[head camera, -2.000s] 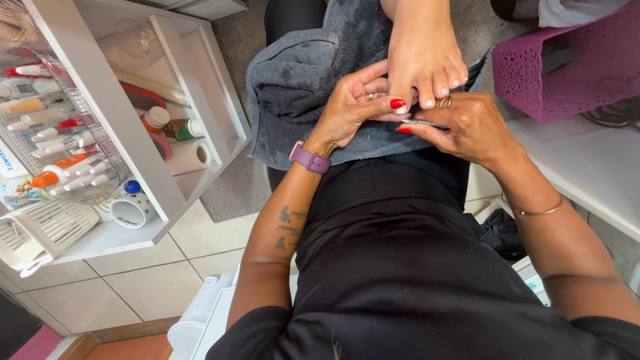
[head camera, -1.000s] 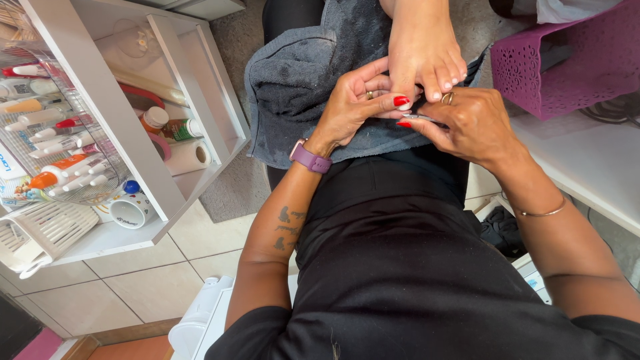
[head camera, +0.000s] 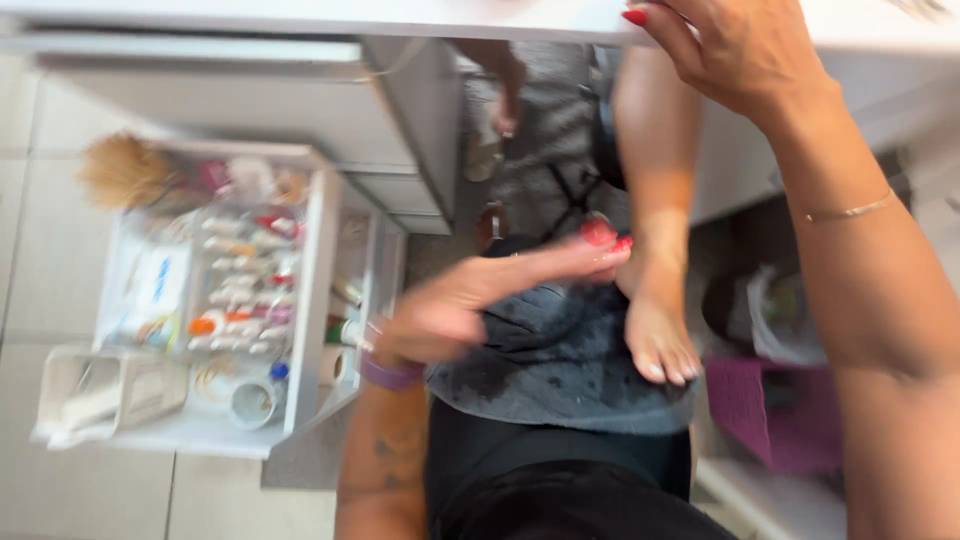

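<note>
My left hand [head camera: 480, 292] is blurred above the dark grey towel [head camera: 555, 375] on my lap. Its fingers point toward the ankle of another person's bare foot [head camera: 660, 337]; nothing shows in its grip, and whether it touches the leg cannot be told. That foot rests on the towel's right side, toes toward me. Up at the top edge, my right hand [head camera: 727, 52] reaches over the white tabletop [head camera: 480, 16]. Its fingertips are partly cut off by the frame, so whatever they hold is hidden.
An open white drawer [head camera: 304, 300] at left holds many small bottles, a white plastic basket [head camera: 112, 394] and a cup [head camera: 253, 403]. A purple perforated bin [head camera: 780, 412] stands at right, near a white plastic bag [head camera: 784, 315]. Another person's feet are under the table.
Both hands have left the toes they were holding. My right hand has moved forward to the tabletop, and my left hand is in motion over the towel. The view has shifted strongly forward.
</note>
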